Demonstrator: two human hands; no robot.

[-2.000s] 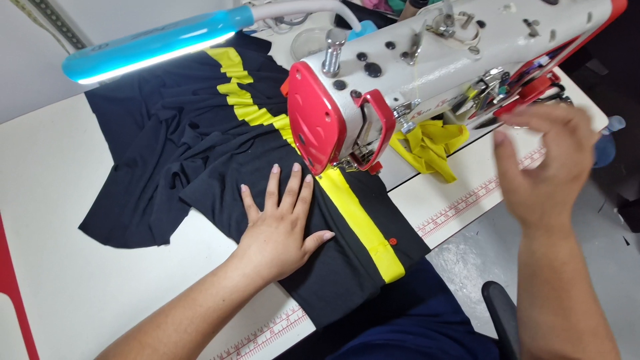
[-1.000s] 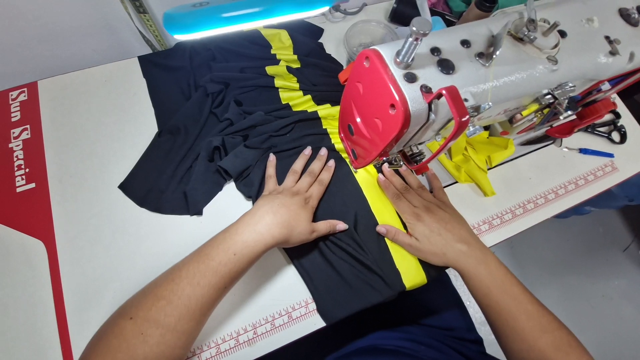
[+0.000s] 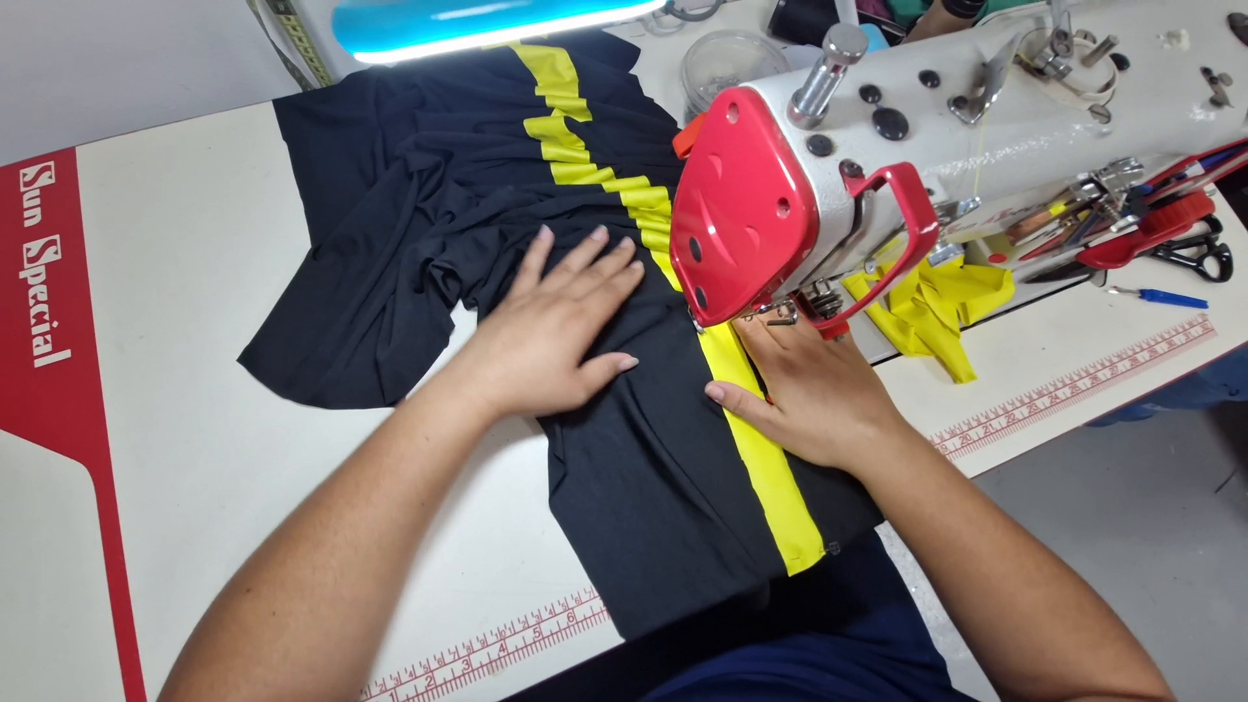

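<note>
Black fabric (image 3: pixel 663 468) lies under the head of a white and red sewing machine (image 3: pixel 751 210), with a yellow fabric strip (image 3: pixel 770 478) running along it and under the needle area. Behind the needle the strip is gathered in folds. My left hand (image 3: pixel 561 336) rests flat on the black fabric, left of the strip, fingers spread. My right hand (image 3: pixel 814 390) lies on the fabric right of the strip, its thumb on the yellow and its fingertips partly hidden beneath the machine head. The needle itself cannot be made out.
A crumpled yellow fabric piece (image 3: pixel 926 307) lies right of the needle area. Black-handled scissors (image 3: pixel 1194 253) and a blue-handled tool (image 3: pixel 1170 298) sit farther right. A round clear container (image 3: pixel 731 68) stands behind the machine head. A lit blue lamp (image 3: pixel 497 24) hangs over the back of the fabric.
My right hand was raised off the fabric at the right two seconds ago; it now lies on the fabric beside the needle area. My left hand has stayed on the black fabric.
</note>
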